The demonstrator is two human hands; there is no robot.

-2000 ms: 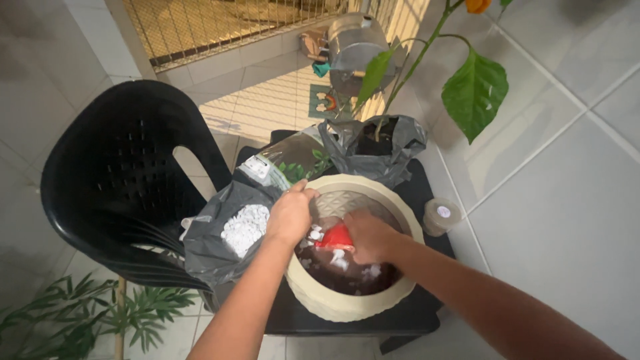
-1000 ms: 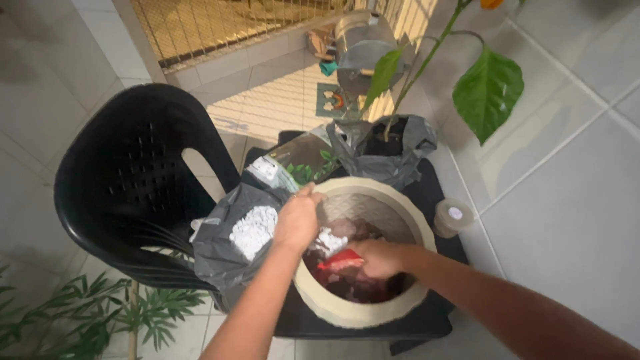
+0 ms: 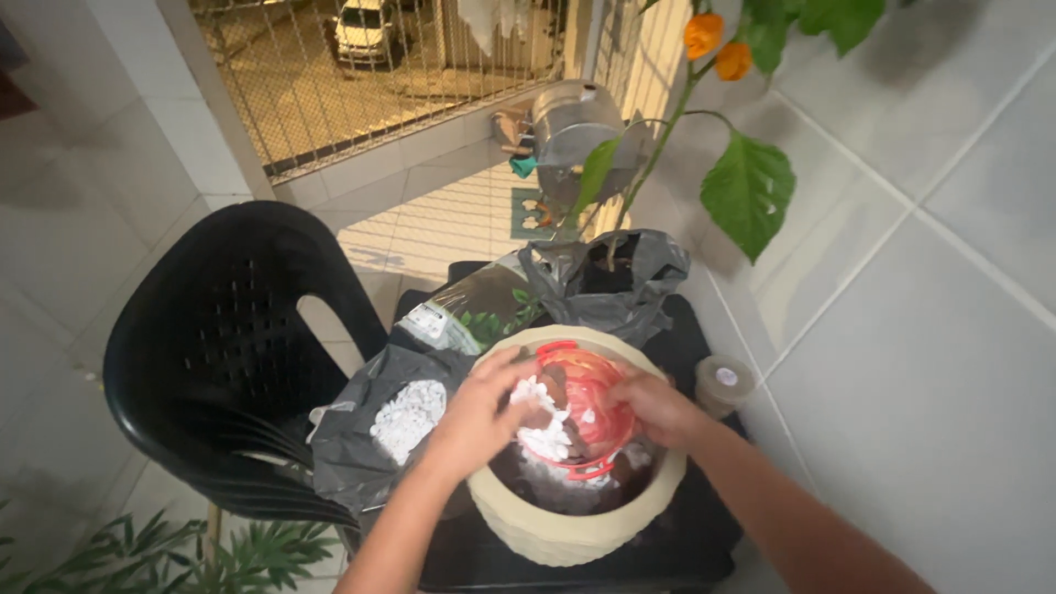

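My right hand (image 3: 656, 404) grips the right side of a red plastic bowl (image 3: 596, 396) with small handles, tilted inside the mouth of a cream plant pot (image 3: 569, 536). White stones (image 3: 546, 425) and brown pieces lie in the bowl's left part. My left hand (image 3: 487, 408) is at the bowl's left, its fingers spread and blurred by the stones; whether it touches them I cannot tell. Below the bowl, the pot holds dark matter with white stones. Left of the pot, a grey plastic bag (image 3: 338, 458) holds more white stones (image 3: 410, 419).
Beneath the pot is a black table (image 3: 685, 540). A potted plant in a grey bag (image 3: 652, 318), a printed plastic bag (image 3: 441, 326) and a small lidded tub (image 3: 724, 384) surround it. A black plastic chair (image 3: 190, 371) stands left, leafy fronds (image 3: 280, 549) below, a tiled wall (image 3: 924, 346) right.
The red bowl has come up from low in the pot and now shows its inside with stones. My left hand has left the pot's rim and moved beside the bowl.
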